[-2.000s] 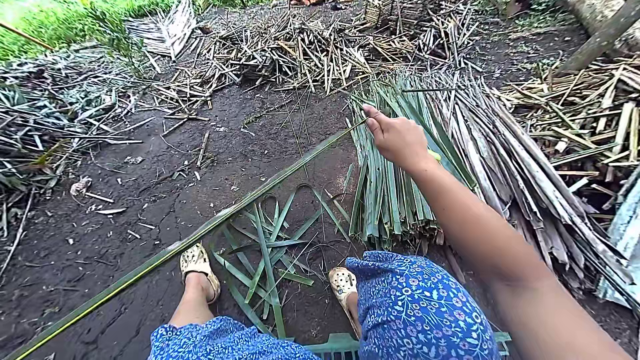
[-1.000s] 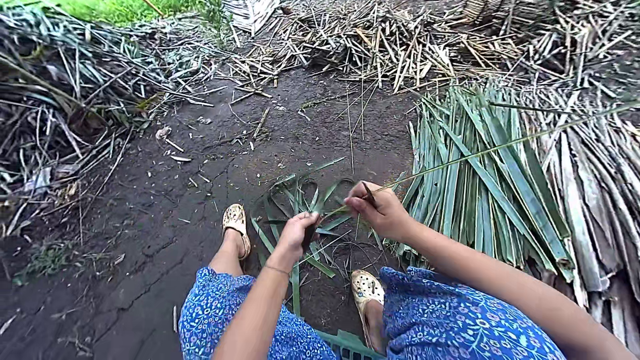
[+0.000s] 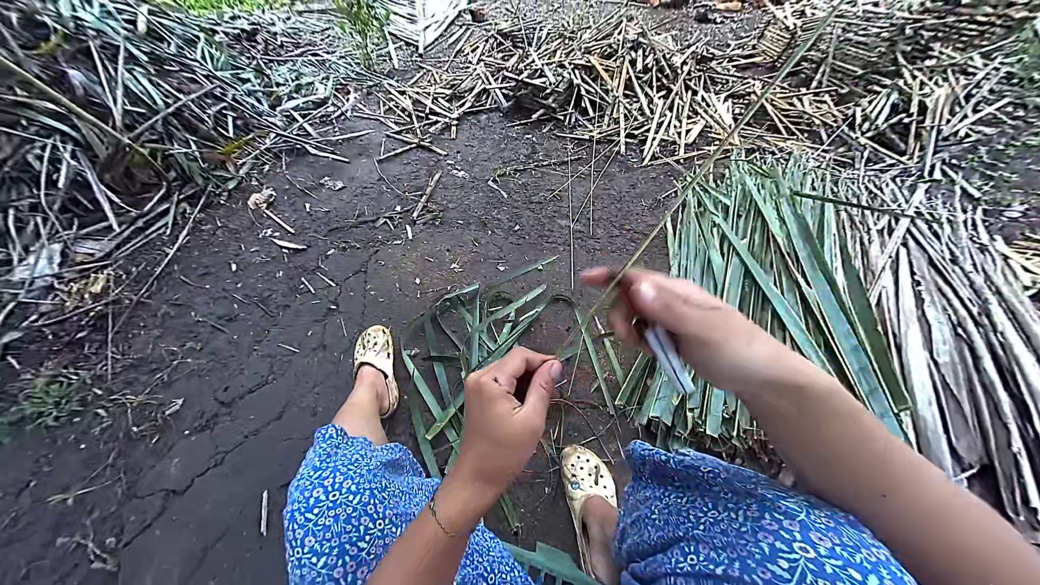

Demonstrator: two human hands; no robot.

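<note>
Between thumb and forefinger my left hand (image 3: 510, 402) pinches one end of a long thin leaf midrib (image 3: 715, 154), which slants up to the upper right. Blurred by motion, my right hand (image 3: 666, 313) is closed around a small blade-like tool (image 3: 669, 359), with its fingers at the midrib. Cut green palm leaf strips (image 3: 479, 325) lie loose on the ground beyond my left hand. A stack of long green palm leaf strips (image 3: 780, 284) lies to the right, partly hidden by my right forearm.
Dry greyish leaf strips (image 3: 942, 341) lie right of the green stack. Dry stalk pieces (image 3: 650, 73) are heaped at the back, and a pile of leaves and stalks (image 3: 106, 138) at the left. Two clogs (image 3: 376, 357) stand on dark soil.
Two seconds ago my right hand was at the green stack with a long leaf strip stretching to the lower left. My left hand has come into view, and a thin midrib now points to the upper right.
</note>
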